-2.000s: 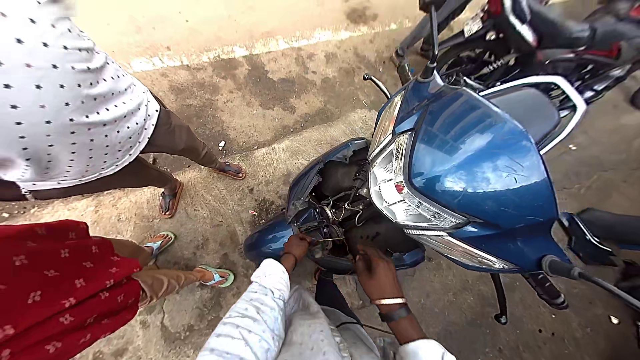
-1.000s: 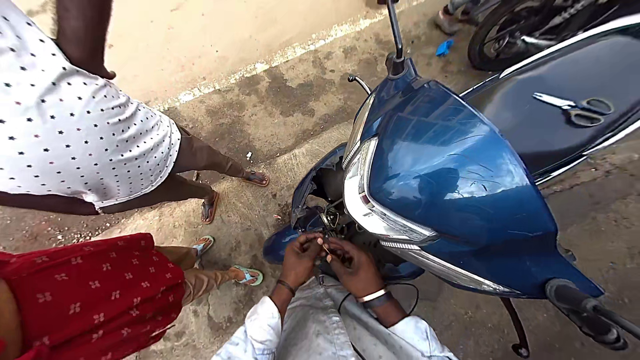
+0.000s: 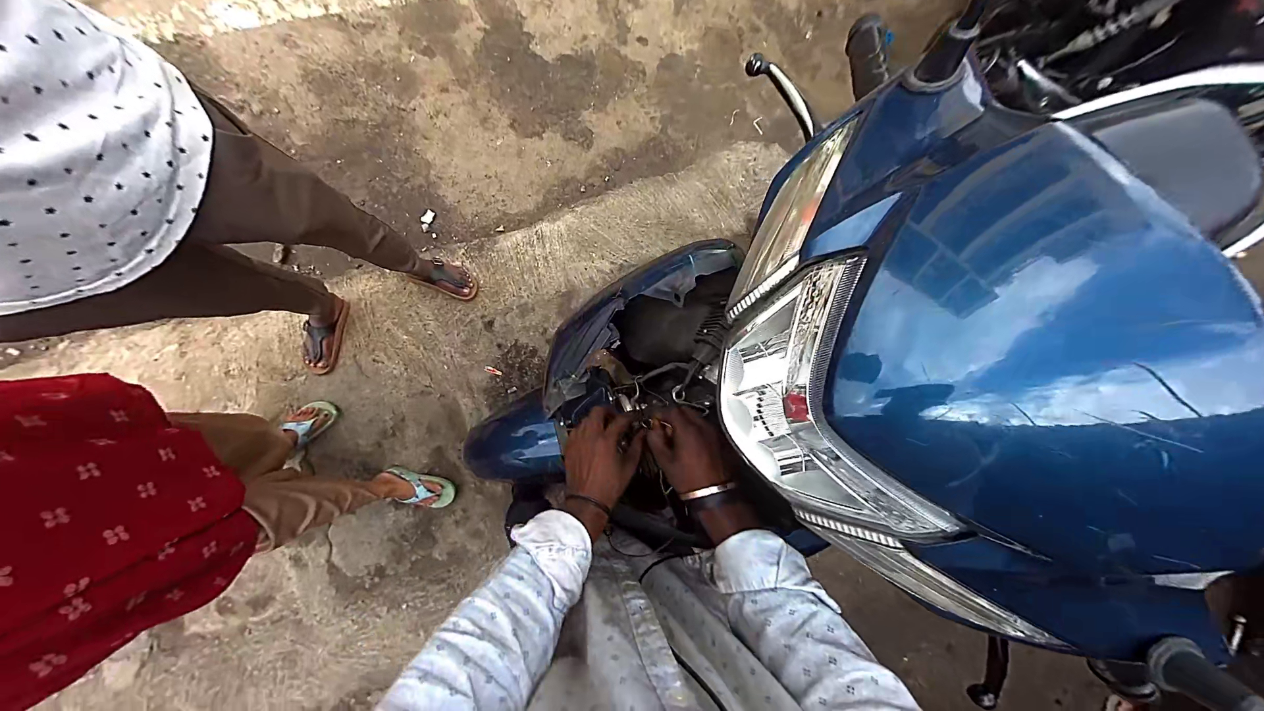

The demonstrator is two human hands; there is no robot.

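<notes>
A blue scooter [image 3: 1027, 395] stands with its front toward me, its clear headlight [image 3: 790, 395] just right of my hands. Below the headlight the front opening shows exposed wires [image 3: 667, 373] and dark parts. My left hand [image 3: 600, 456] and my right hand [image 3: 686, 449] are close together in this opening, fingertips pinched near the wires. Something small and thin seems to be between the fingertips, too small to name. The blue front mudguard [image 3: 513, 439] lies just left of my left hand. A thin black cable [image 3: 652, 565] runs below my wrists.
Two people stand at the left, one in a white dotted shirt [image 3: 89, 168] and one in a red patterned garment [image 3: 109, 533]; their sandalled feet are on the concrete ground [image 3: 415, 563]. A brake lever [image 3: 785, 94] juts out above. Another two-wheeler [image 3: 1076, 49] is parked behind.
Both my hands have moved from in front of the scooter's opening, where they were a second ago, into it among the wires. The view has shifted; the scissors on the seat are out of sight.
</notes>
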